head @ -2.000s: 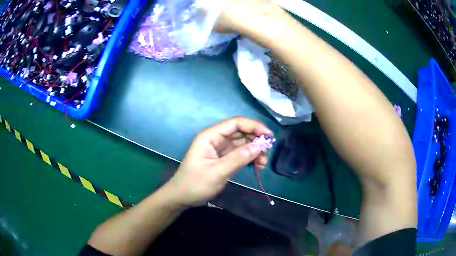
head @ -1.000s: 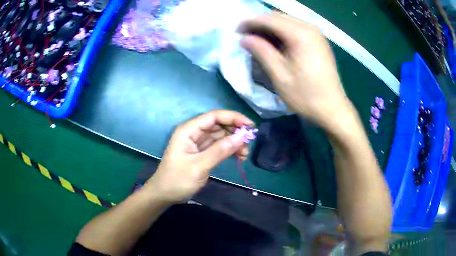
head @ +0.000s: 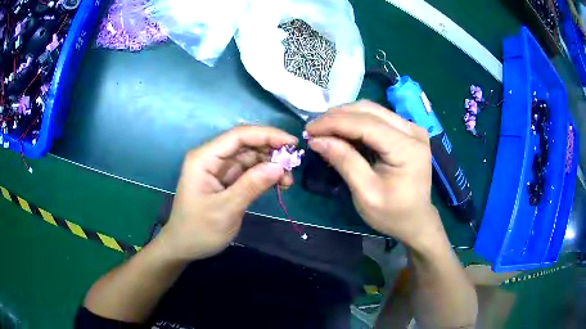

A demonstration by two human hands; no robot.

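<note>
My left hand (head: 221,186) holds a pink plastic bracket (head: 286,157) between thumb and fingers. A thin red and black wire (head: 286,209) hangs from it and ends in a small white connector. My right hand (head: 379,164) is just right of the bracket, with thumb and forefinger pinched on a tiny pink fitting (head: 306,135). The fitting is close to the bracket, with a small gap between them. Any motor in the bracket is too small to make out.
An open white bag of screws (head: 308,54) lies beyond my hands, beside a clear bag of pink pieces (head: 132,26). A blue and black electric screwdriver (head: 430,132) lies at right, near pink units (head: 472,109). Blue trays stand at left (head: 64,80) and right (head: 498,160).
My right hand has come back from the clear bag to beside the bracket, pinching a tiny pink fitting. The screw bag and screwdriver are now uncovered. The view has shifted right.
</note>
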